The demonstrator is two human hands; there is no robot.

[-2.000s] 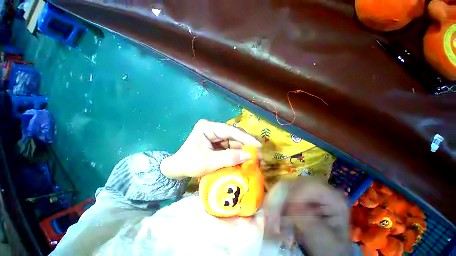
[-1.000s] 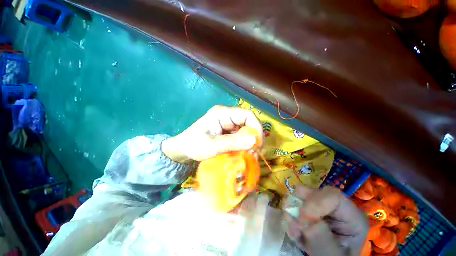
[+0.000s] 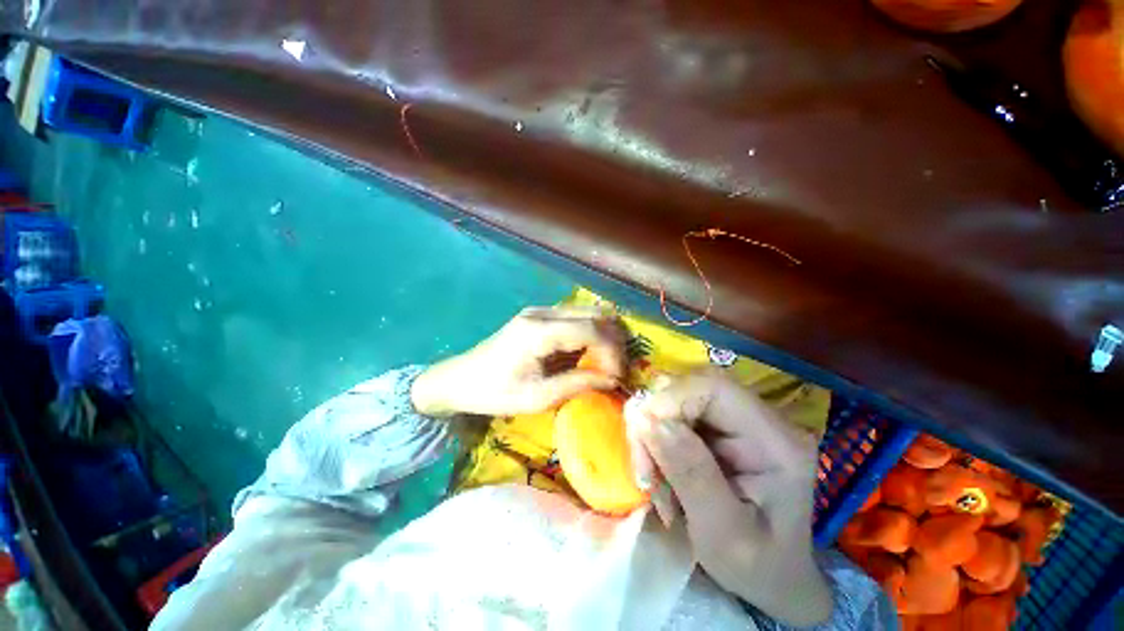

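Note:
An orange plush toy (image 3: 594,454) is over my lap, turned so that its face does not show. My left hand (image 3: 536,361) grips its upper part from the left. My right hand (image 3: 727,462) is at the toy's right side, thumb and fingertips pinched together close to my left fingertips. A needle cannot be made out at the fingertips. A yellow printed cloth (image 3: 783,401) lies under the hands.
A blue lattice crate (image 3: 851,462) of orange toys (image 3: 943,542) is at the lower right. Brown sheeting covers the table (image 3: 592,136), with orange thread (image 3: 705,277), black snips (image 3: 1017,117) and toys (image 3: 1103,62) on it. Blue stools (image 3: 93,105) stand at the left.
The toy has turned its face out of view. My right hand moved down and right, away from the toy, then came back up to it. My left hand kept its hold.

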